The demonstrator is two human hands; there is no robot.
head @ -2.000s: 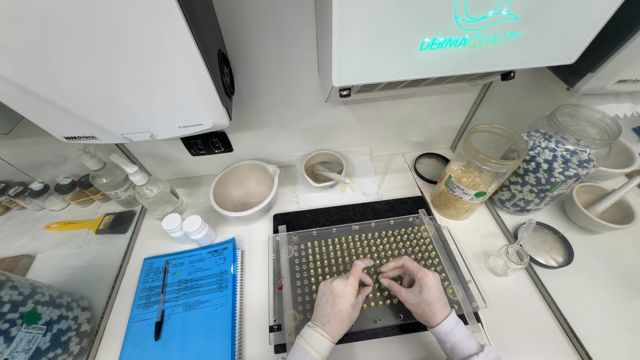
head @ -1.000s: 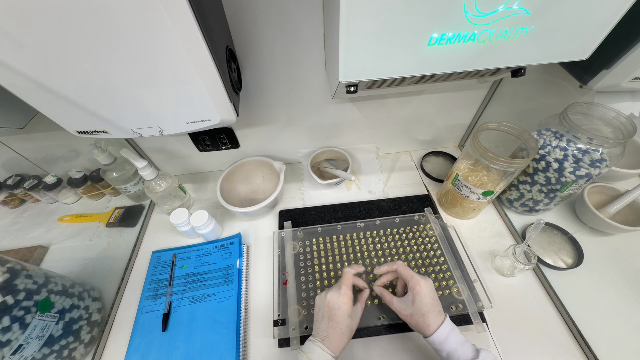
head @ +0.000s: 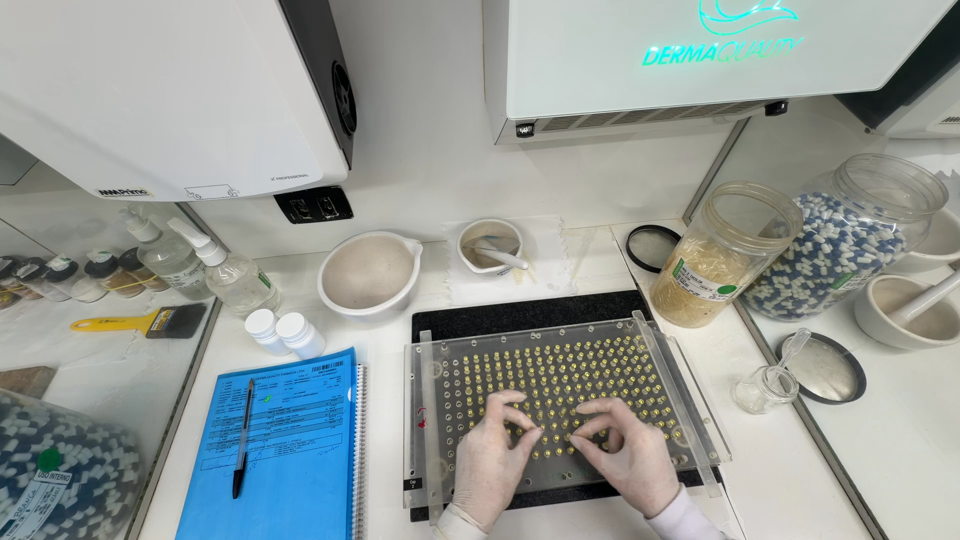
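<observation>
A clear plastic capsule-filling board (head: 555, 405) lies on a black mat (head: 487, 319), its holes set with rows of small yellowish capsules (head: 555, 367); the leftmost columns look different, without yellow. My left hand (head: 495, 454), in a pale glove, is over the board's lower middle, thumb and index fingertips close together. My right hand (head: 622, 454), gloved too, is just right of it, thumb and index finger curved towards each other over the capsules. The fingertips of both hands are near the capsule tops. Whether either hand pinches a capsule is too small to tell.
Left: a blue notebook (head: 300, 480) with a printed sheet and pen (head: 243, 442), two white bottles (head: 300, 335). Behind: a large mortar (head: 367, 274), a small mortar with a pestle (head: 489, 247). Right: a jar of yellowish capsules (head: 724, 255), a small glass jar (head: 765, 390), a black-rimmed lid (head: 825, 367).
Both hands stay over the board; their fingertips, close together two seconds ago, are now somewhat farther apart.
</observation>
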